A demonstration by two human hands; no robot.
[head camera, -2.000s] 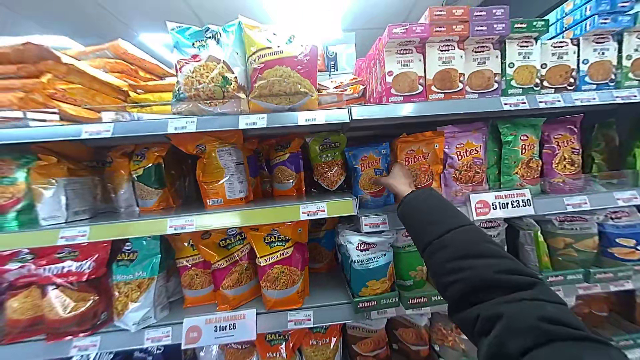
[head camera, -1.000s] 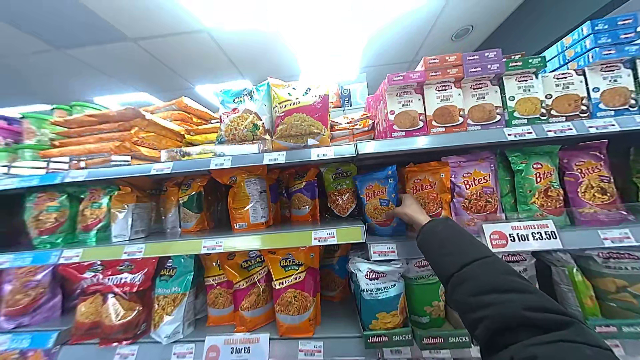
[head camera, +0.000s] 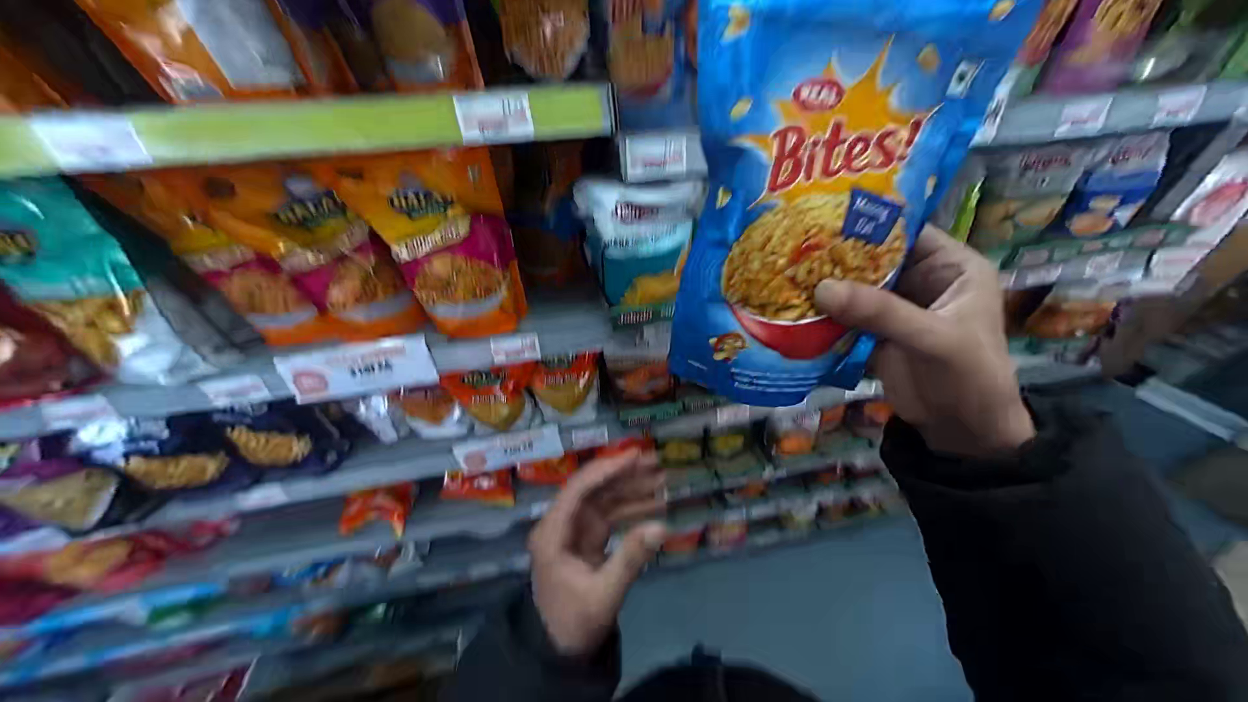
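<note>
A blue snack pouch (head camera: 809, 195) with a picture of a red bowl of snack mix is upright in my right hand (head camera: 936, 341). The thumb presses on its front near the lower right, and the fingers are behind it. Below and to the left of the pouch, my left hand (head camera: 595, 546) is raised with its fingers apart and slightly curled, holding nothing and not touching the pouch. Both wrists come out of dark sleeves.
Shelves of snack packets rise in front and to the left, with a green shelf edge (head camera: 292, 132), orange and yellow pouches (head camera: 453, 244), a teal and white pouch (head camera: 639, 249) and a white price sign (head camera: 356, 369). Grey-blue floor (head camera: 799, 604) shows below.
My right hand has taken the blue pouch off the shelf and brought it close. My left hand has come into view. The view has tilted down.
</note>
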